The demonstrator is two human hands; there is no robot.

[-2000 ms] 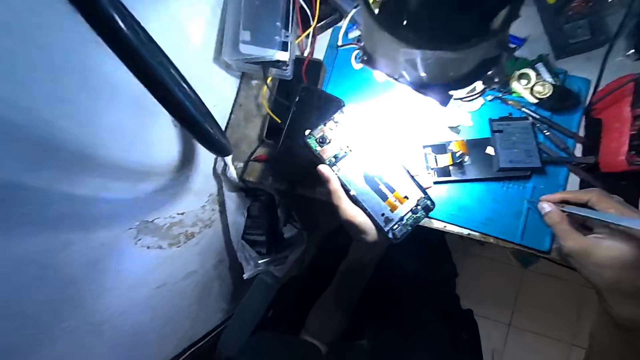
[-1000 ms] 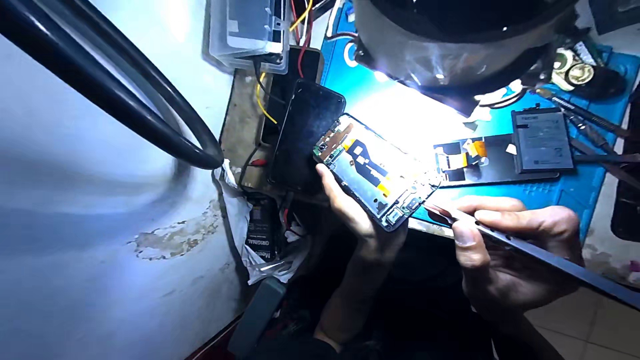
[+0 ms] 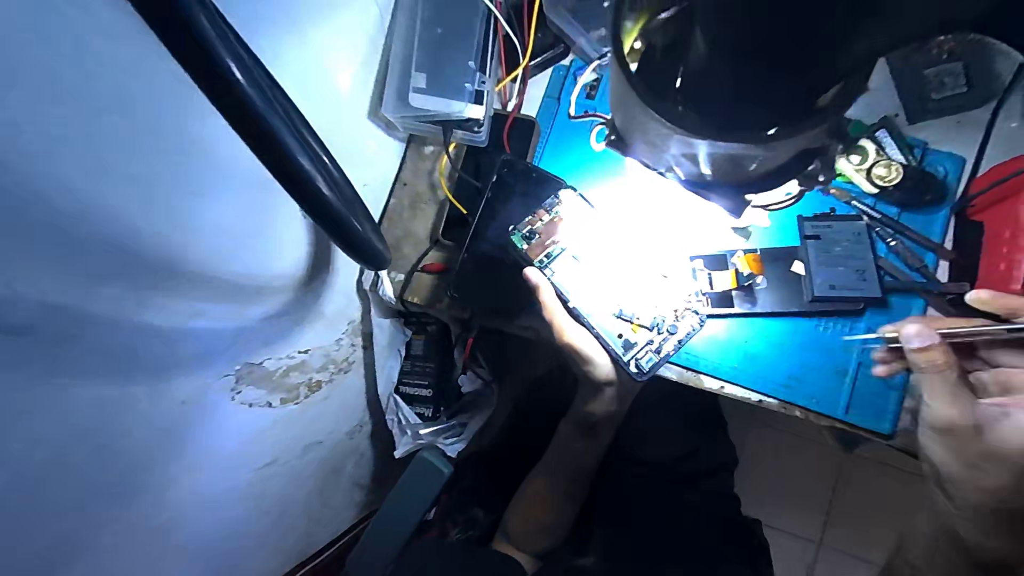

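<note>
My left hand (image 3: 572, 332) holds an opened smartphone (image 3: 612, 296) by its lower left edge, its circuit board and inner parts facing up. Strong lamp glare hides the middle of the phone. My right hand (image 3: 948, 360), at the right edge, grips a thin metal tool (image 3: 952, 333), probably tweezers, whose tip points left over the blue mat. Between the hands a phone battery (image 3: 840, 258) lies on the right end of a dark phone screen part (image 3: 768, 280) with orange flex cables. A black phone panel (image 3: 508, 232) lies just left of the held phone.
A blue work mat (image 3: 800, 368) covers the bench. The black magnifier lamp (image 3: 728, 104) hangs over its top, and a thick black tube (image 3: 280, 136) crosses the wall. Pen-like tools (image 3: 896, 228) lie beside a red object (image 3: 996, 232). Plastic boxes (image 3: 440, 120) and wires stand at the upper left.
A second ago my right hand with its tool was at the phone's lower end; now it is away to the right. The orange flex cable seen across the phone's middle earlier is not visible in the glare.
</note>
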